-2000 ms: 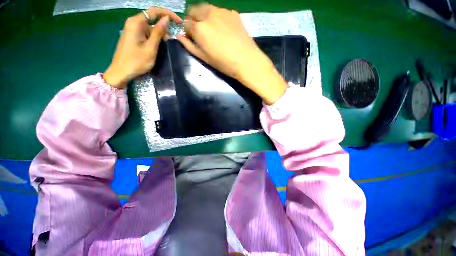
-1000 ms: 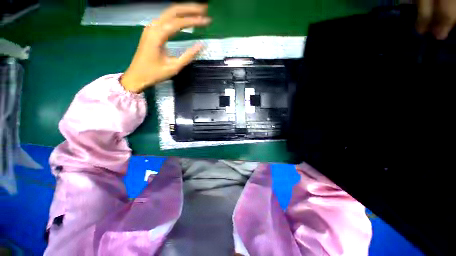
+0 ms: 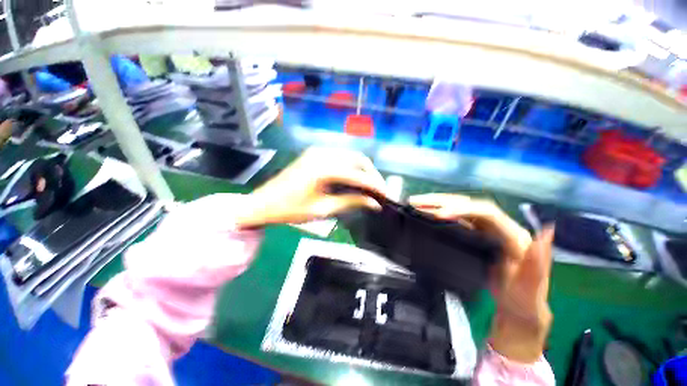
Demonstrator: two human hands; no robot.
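My left hand [image 3: 320, 188] and my right hand [image 3: 512, 260] hold a dark panel or cover [image 3: 433, 245] between them, gripping its upper edge and right side. It is blurred and tilted above the bench. Below it the open black inner chassis [image 3: 339, 309] lies on a silvery foam sheet [image 3: 279, 343], with two pale patches near its middle. The held panel hides part of the chassis's upper right. The fingers are partly blurred.
Panel units on foam are stacked at left [image 3: 75, 226]. Another unit [image 3: 218, 160] lies behind, and one [image 3: 584, 230] at right. The screwdriver [image 3: 578, 358], a round dish [image 3: 624, 363] and blue bin [image 3: 670, 372] are lower right. A pale rail crosses above.
The view has tipped up and shows the line beyond. The dark panel has moved from the far right to above the chassis, and my left hand has taken hold of it too.
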